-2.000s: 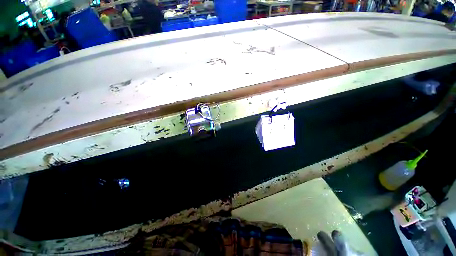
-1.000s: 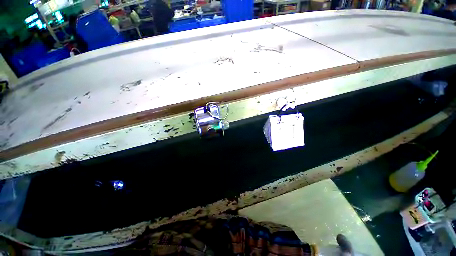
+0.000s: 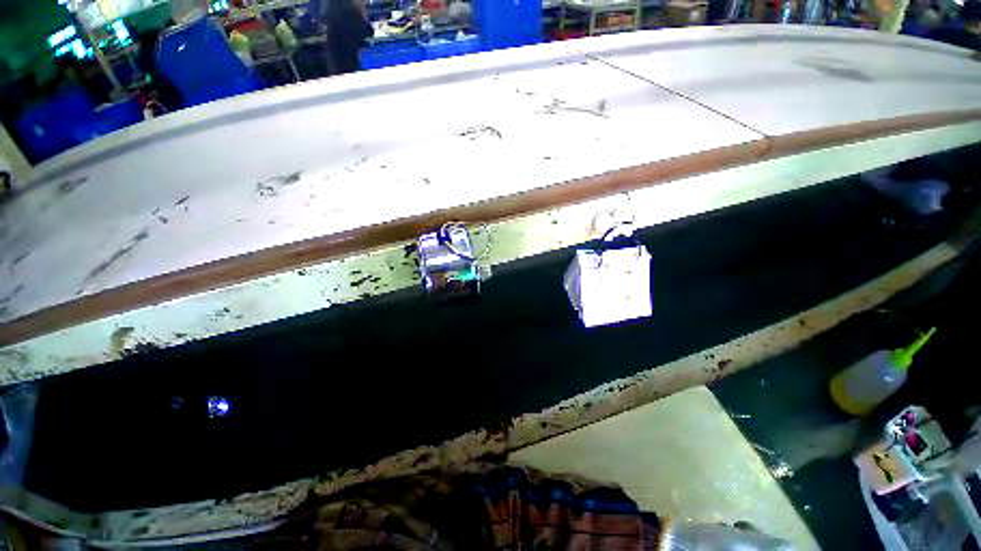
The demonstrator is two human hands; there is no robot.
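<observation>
A plaid sleeve runs from the lower left along the bottom edge and ends in a whitish glove, my left hand [image 3: 705, 537], low over the cream mat [image 3: 678, 441]. The hand is blurred and cut off by the bottom edge. Its fingers, and anything in them, cannot be made out. My right hand is not in view. Beyond the mat, the dark conveyor belt [image 3: 366, 393] carries a small shiny object [image 3: 218, 407] at the left and a translucent bag [image 3: 914, 195] at the far right.
A long white shelf [image 3: 355, 161] runs behind the belt. A metal device with wires [image 3: 450, 260] and a white card [image 3: 613, 286] are on its front rail. Right of the mat are a bottle with yellow liquid [image 3: 869, 381] and a white box [image 3: 889, 465]. Blue bins [image 3: 199, 59] stand behind.
The shiny object has moved left along the belt. The grey fingertips seen over the mat earlier no longer show. The view has shifted slightly.
</observation>
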